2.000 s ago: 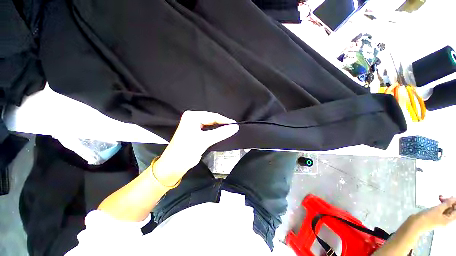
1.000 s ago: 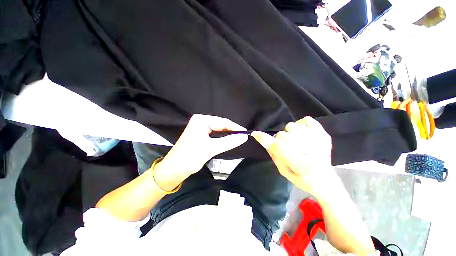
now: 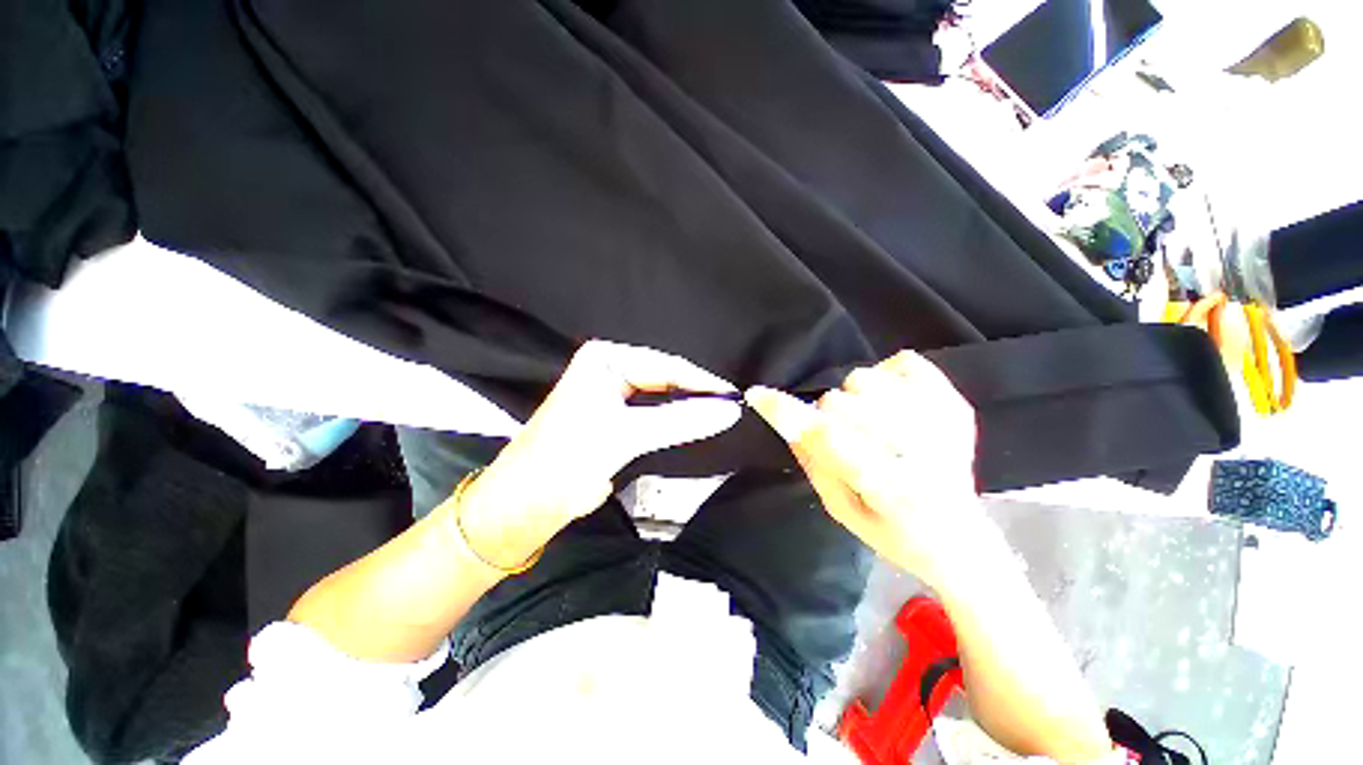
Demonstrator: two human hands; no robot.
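Observation:
A large smooth black garment (image 3: 598,194) lies spread over the white table, its wide folded hem (image 3: 1076,411) along the near edge. My left hand (image 3: 576,448) pinches the hem between thumb and fingers. My right hand (image 3: 882,456) meets it there, thumb and fingertip closed at the fold, the other fingers curled over the cloth. A needle or thread is too small to make out at the fingertips.
Orange scissors handles (image 3: 1268,359), a patterned dark blue box (image 3: 1271,496), black thread cones (image 3: 1318,257), a multicoloured clump (image 3: 1114,209) and a smartphone (image 3: 1054,53) lie at right. A red stool (image 3: 909,688) stands below. Dark cloth (image 3: 150,583) hangs at left.
From two seconds ago, my right hand has come in from the far lower right to the hem beside my left hand. Since one second ago both hands have barely moved.

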